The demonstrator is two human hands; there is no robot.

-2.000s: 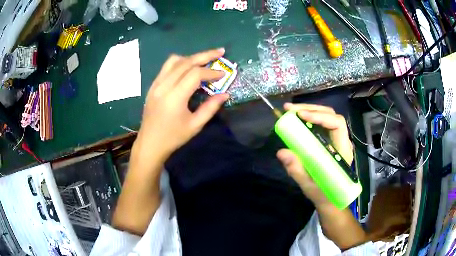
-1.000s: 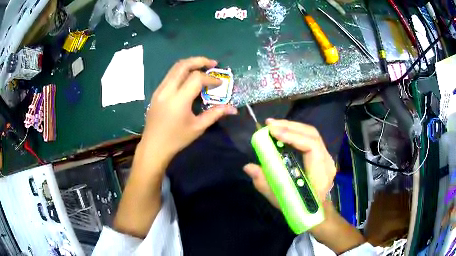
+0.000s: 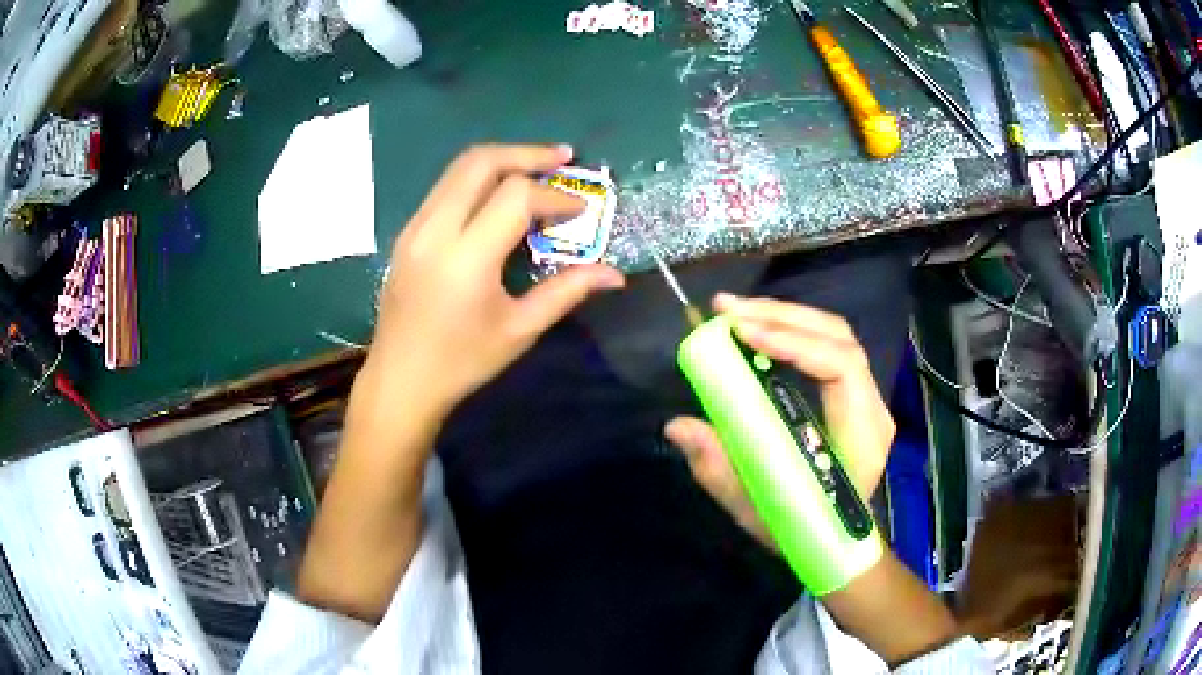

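My left hand [image 3: 468, 270] holds an opened smartwatch case [image 3: 580, 218] by its edges at the bench's front edge. The case is a white and pale blue rounded square with a yellow strip inside; my fingers cover its left part. My right hand [image 3: 824, 396] grips a bright green electric screwdriver [image 3: 771, 455] with a black button panel. Its thin silver bit [image 3: 672, 280] points up and left, right of the case and apart from it.
On the green bench [image 3: 501, 79] lie a white paper sheet [image 3: 318, 191], pink-brown strips [image 3: 120, 290], yellow parts [image 3: 191, 94], small white-pink parts [image 3: 609, 19], an orange-handled tool [image 3: 854, 90] and silver tweezers [image 3: 923, 79]. Black cables [image 3: 1041, 244] hang at the right.
The right hand and green screwdriver have moved left and down since the first frame, then slightly up and right since the second. The watch case is slightly turned in the left hand.
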